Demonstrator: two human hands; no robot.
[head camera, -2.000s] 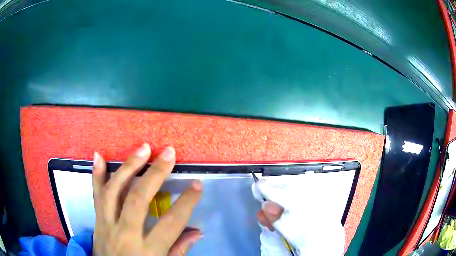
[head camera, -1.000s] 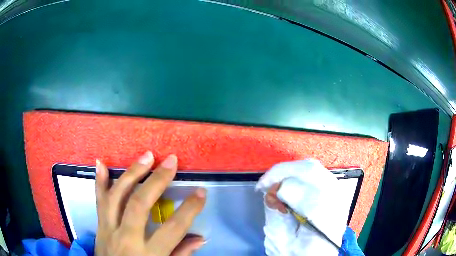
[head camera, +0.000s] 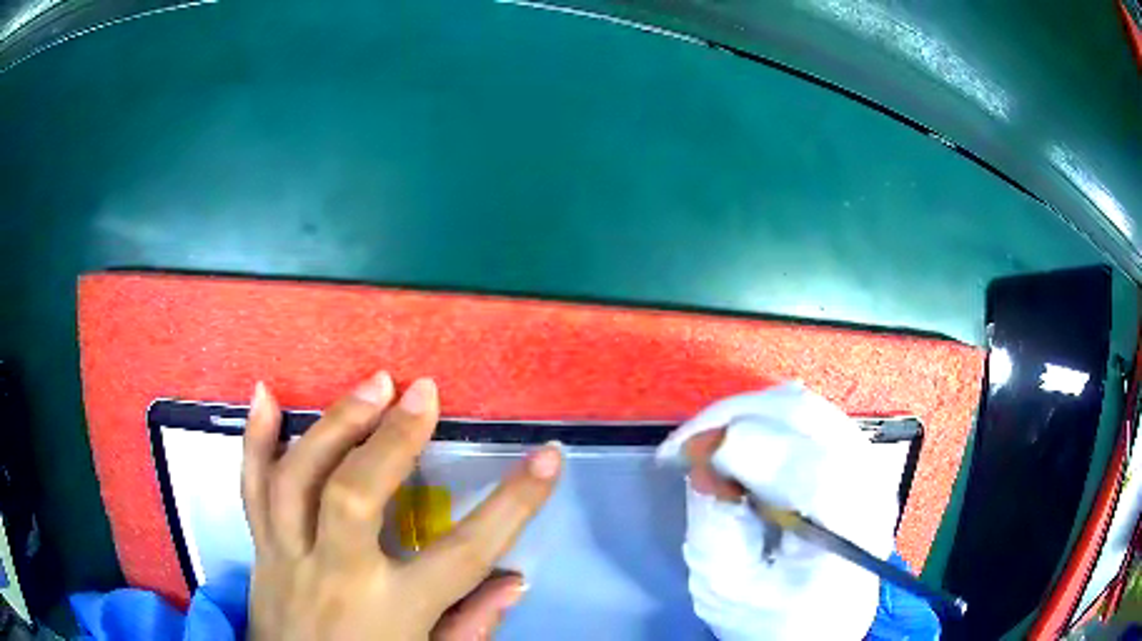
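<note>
A white panel (head camera: 601, 564) in a thin black frame lies on a red-orange foam pad (head camera: 526, 351). My left hand (head camera: 363, 526) is bare and lies spread over the panel's left half, fingertips on or near the black edge strip (head camera: 601, 433). A yellow tape tab (head camera: 423, 516) shows beside the index finger. My right hand (head camera: 783, 501), in a white glove with bare fingertips showing, holds a thin tool (head camera: 864, 560) with a yellowish part. The tool's working tip is hidden behind the glove, near the edge strip.
The pad lies on a glossy green surface (head camera: 501, 163). A glossy black panel (head camera: 1033, 438) lies at the right of the pad. A curved rail runs across the upper right. Another red pad edge with a pale panel shows at the far right rim.
My right hand has moved up and right along the edge strip, and the tool now lies across it. My left index finger has moved right, up to the black strip.
</note>
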